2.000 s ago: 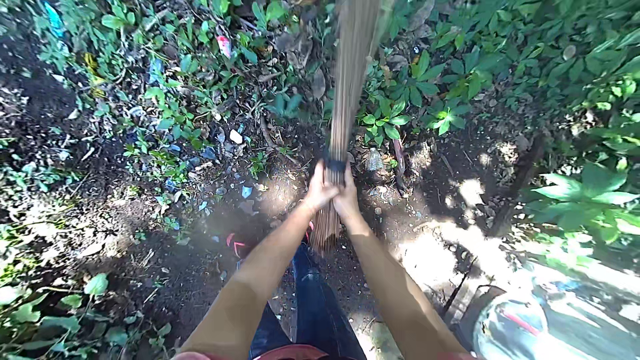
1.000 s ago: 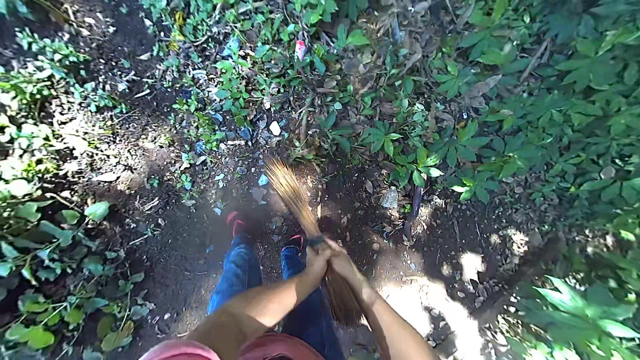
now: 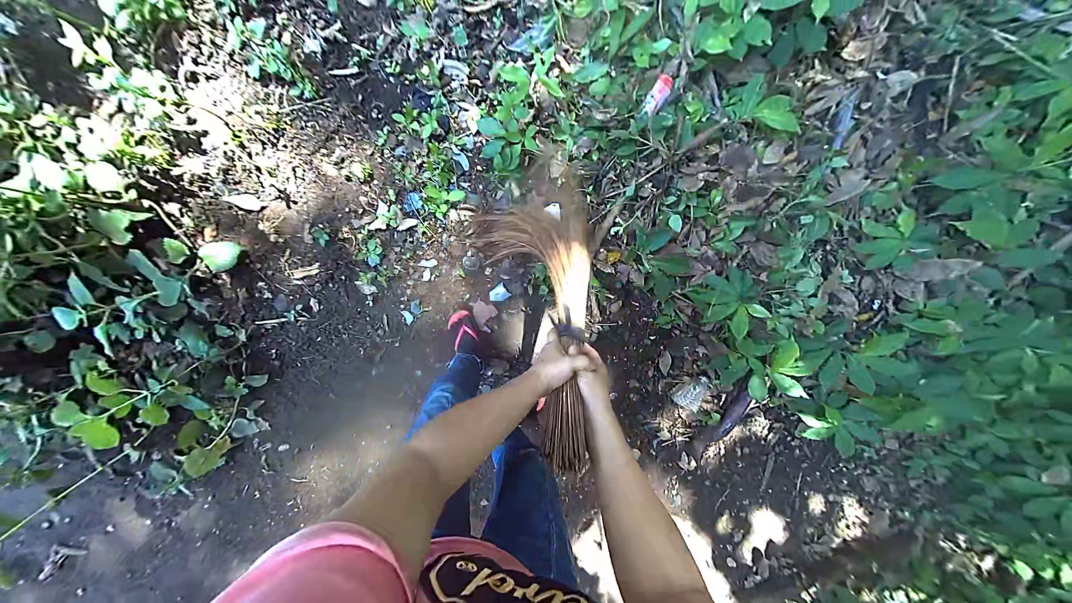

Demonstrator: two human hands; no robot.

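A stick broom (image 3: pixel 566 423), a bundle of thin brown sticks tied with a dark band, is gripped by both my hands near its middle. My left hand (image 3: pixel 559 364) wraps around the bundle just below the band. Against it on the right, my right hand (image 3: pixel 594 378) also holds the bundle. Above the hands the bristles fan out toward the upper left, blurred, over dirt and small plants. The thick butt of the sticks points down toward my legs. Which hand lies on top is hard to tell.
My foot in a dark sandal with pink straps (image 3: pixel 464 329) stands on bare soil. Leafy plants (image 3: pixel 921 360) grow thickly on the right, others (image 3: pixel 100 377) on the left. A red and white wrapper (image 3: pixel 658 94), a clear plastic piece (image 3: pixel 692 394) and a dry twig (image 3: pixel 615 222) lie beyond.
The broom's bristles, pointing up and blurred two seconds ago, came down to the ground and now sweep bent near the plants. Both hands have kept hold of it. The view has shifted.
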